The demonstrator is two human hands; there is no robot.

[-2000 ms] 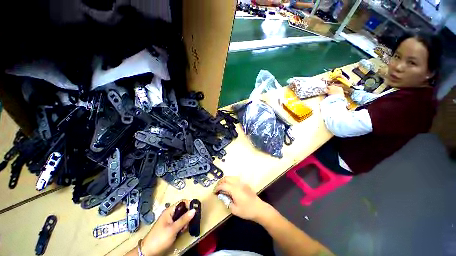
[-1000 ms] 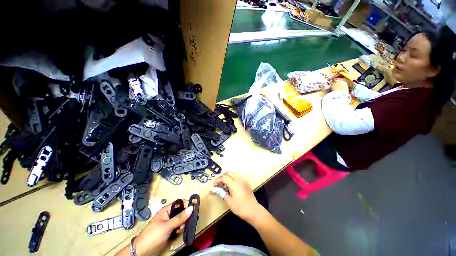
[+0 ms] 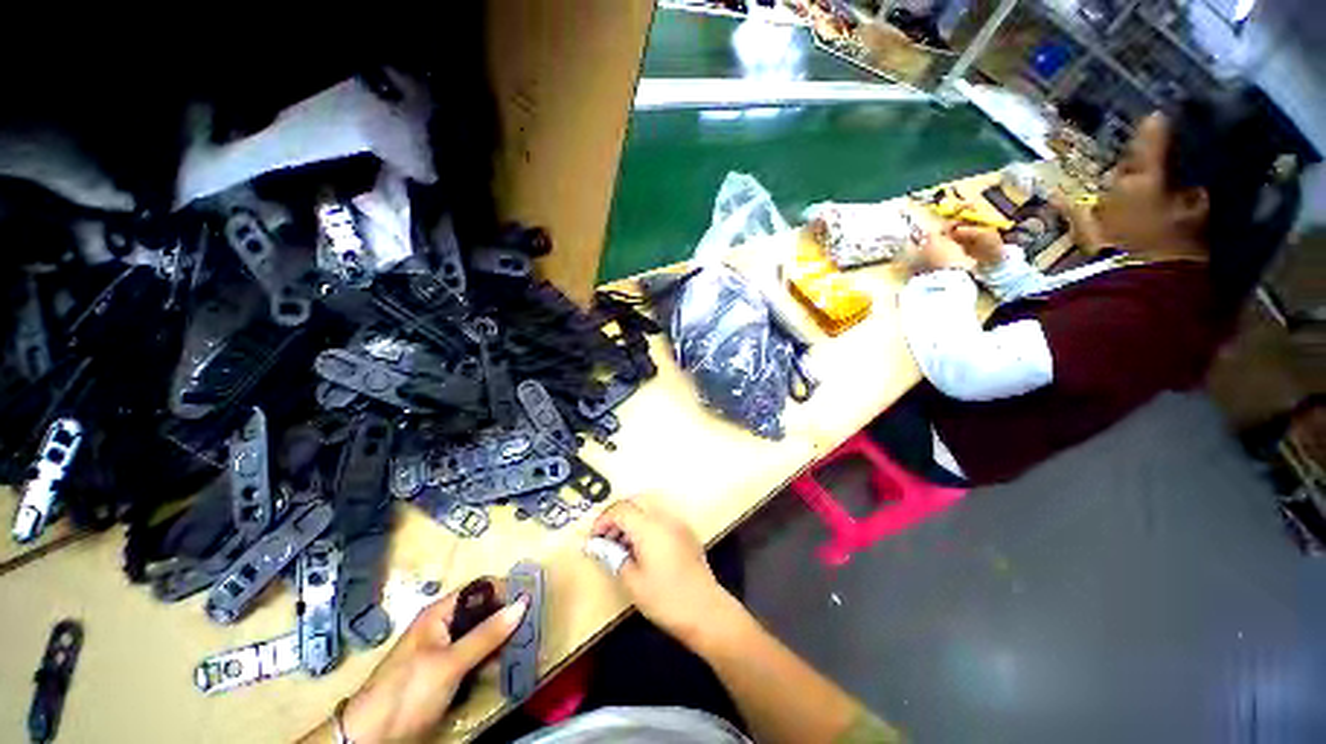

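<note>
My left hand (image 3: 425,661) is at the bench's front edge and holds black plastic bars: one upright bar (image 3: 522,634) under the thumb and a darker one (image 3: 473,608) beside it. My right hand (image 3: 657,564) is a little to the right, apart from the bars, with a small whitish-grey piece (image 3: 607,552) at its fingertips. A large loose pile of black plastic bars (image 3: 364,381) lies in front and to the left. A single bar (image 3: 54,679) lies apart at the lower left.
A large brown carton (image 3: 560,146) stands behind the pile. A clear bag of black parts (image 3: 733,349) lies to the right, then a yellow-orange packet (image 3: 828,288) and a speckled bag (image 3: 864,233). A co-worker (image 3: 1091,327) sits at the right near a pink stool (image 3: 877,504). A green conveyor (image 3: 814,175) runs behind.
The bar under my left thumb now shows a greyer face. The whole view has shifted, so the pile and bags appear further left. The co-worker's head has turned away towards the bench.
</note>
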